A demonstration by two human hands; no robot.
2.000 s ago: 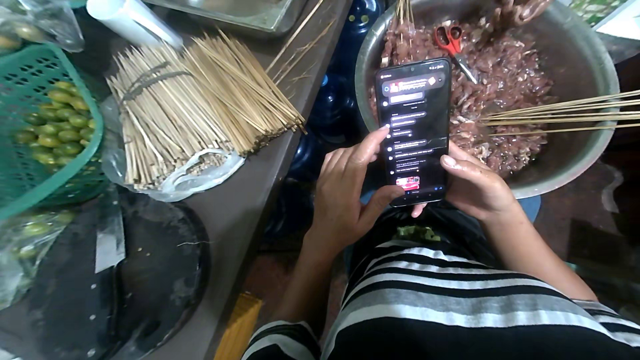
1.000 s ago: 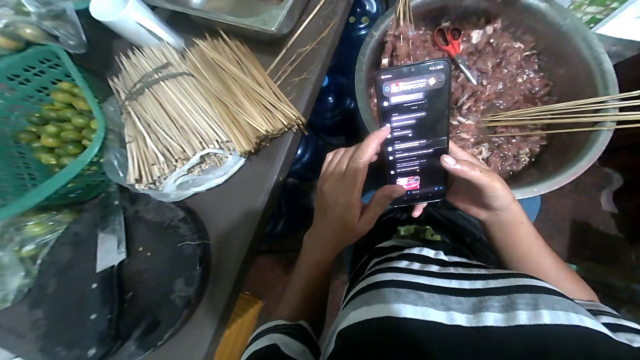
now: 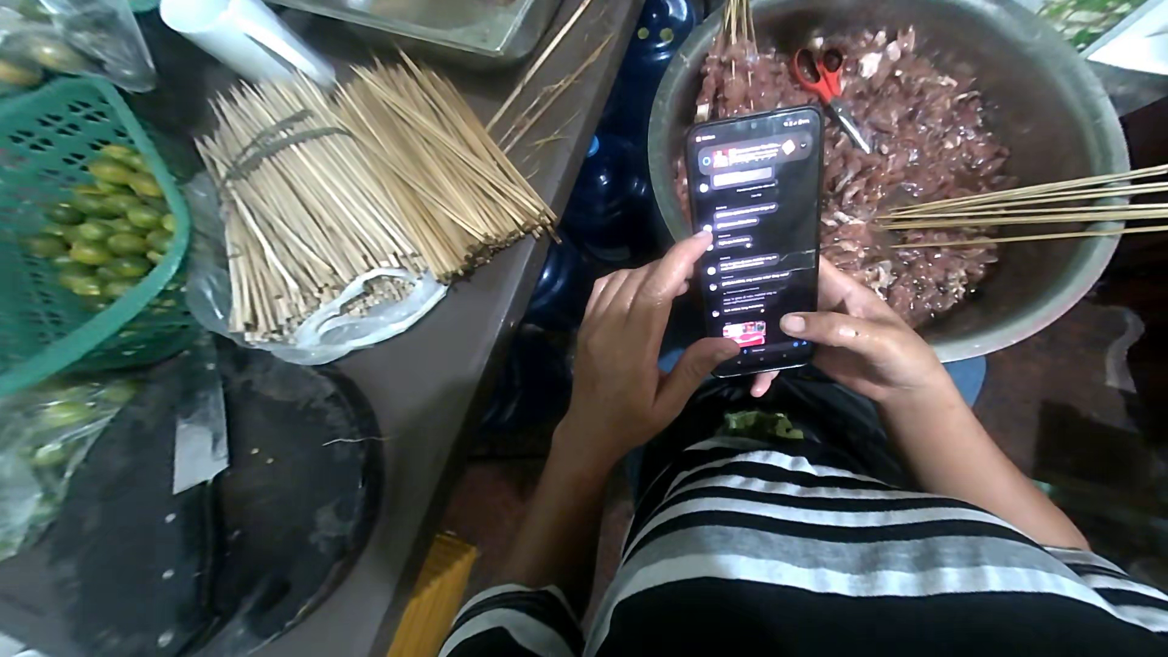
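A dark smartphone (image 3: 757, 242) with a lit screen is held upright over the near rim of a large metal basin (image 3: 1086, 265). My right hand (image 3: 881, 342) holds it from the right, thumb over the lower screen, with a fingertip showing below the phone. My left hand (image 3: 634, 342) touches its left edge and lower left corner with index finger and thumb. Cut raw meat (image 3: 940, 128) fills much of the basin. Red-handled scissors (image 3: 829, 91) lie on the meat beyond the phone. Several bamboo skewers (image 3: 1031, 205) rest over the right rim, their tips at the meat; others (image 3: 739, 23) stand at the far rim.
Left, on the table (image 3: 438, 392), are bundled bamboo skewers (image 3: 310, 210) in a plastic bag, a green basket (image 3: 173, 210) of small green citrus fruits (image 3: 109, 228), and a knife (image 3: 201, 438) on a round black board (image 3: 292, 484). A metal tray (image 3: 456, 27) stands at the back.
My right thumb has moved left from the phone's right edge onto its lower screen. My left hand has stayed in about the same place.
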